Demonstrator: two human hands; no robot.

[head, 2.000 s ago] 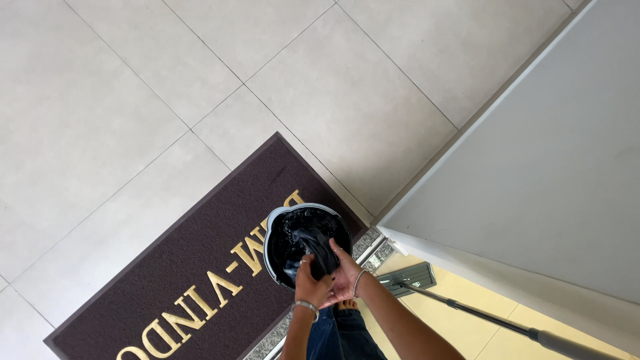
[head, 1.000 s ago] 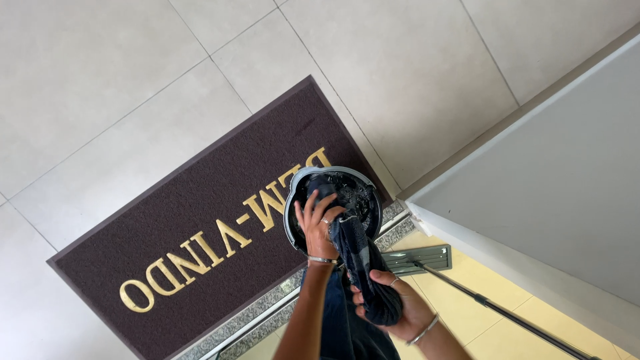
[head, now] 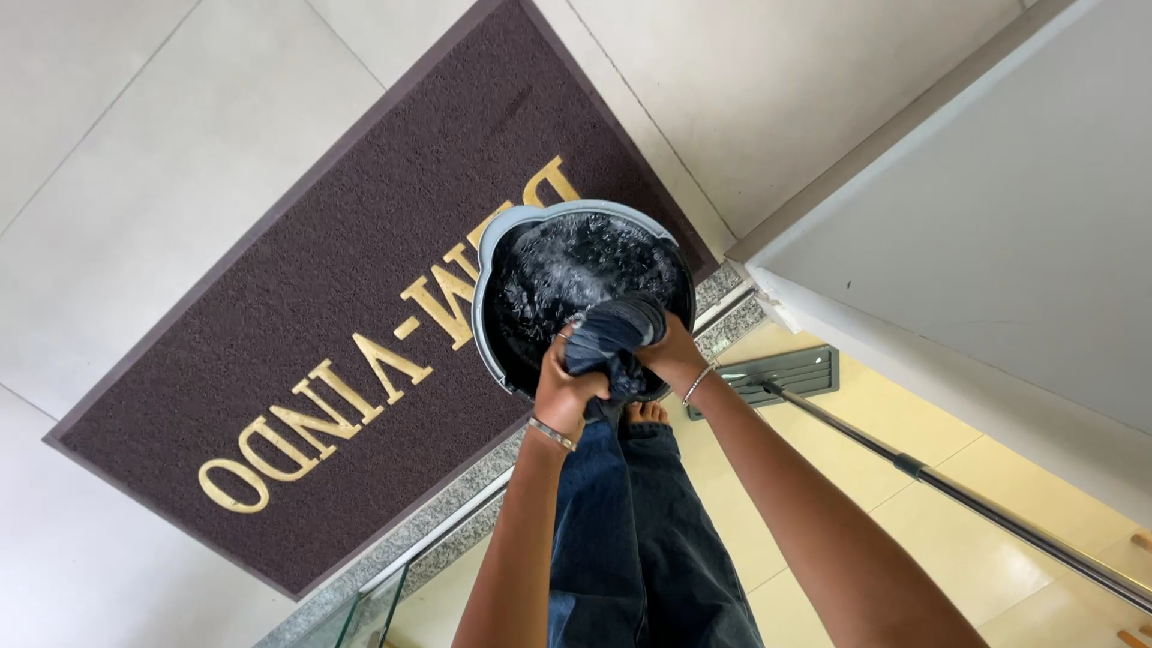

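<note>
A dark wet cloth (head: 612, 333) is bunched and twisted between my two hands, over the near side of a black bucket (head: 481, 297) with a grey rim. My left hand (head: 569, 382) grips the cloth's left end, and my right hand (head: 670, 351) is closed around its right side. Dark water (head: 576, 261) with foam and ripples fills the bucket below the cloth. Part of the cloth is hidden by my fingers.
A dark doormat (head: 360, 225) with gold lettering lies under and left of the bucket. At right, a flat mop (head: 801, 371) with a metal pole rests on yellowish tiles. A grey panel (head: 972, 243) stands at the right, a glass edge (head: 373, 607) lower left. My bare foot (head: 646, 412) is close below the bucket.
The cloth was in the bucket two seconds ago, then hung stretched between my hands. Now it is gathered into a compact twist, with my hands closer together.
</note>
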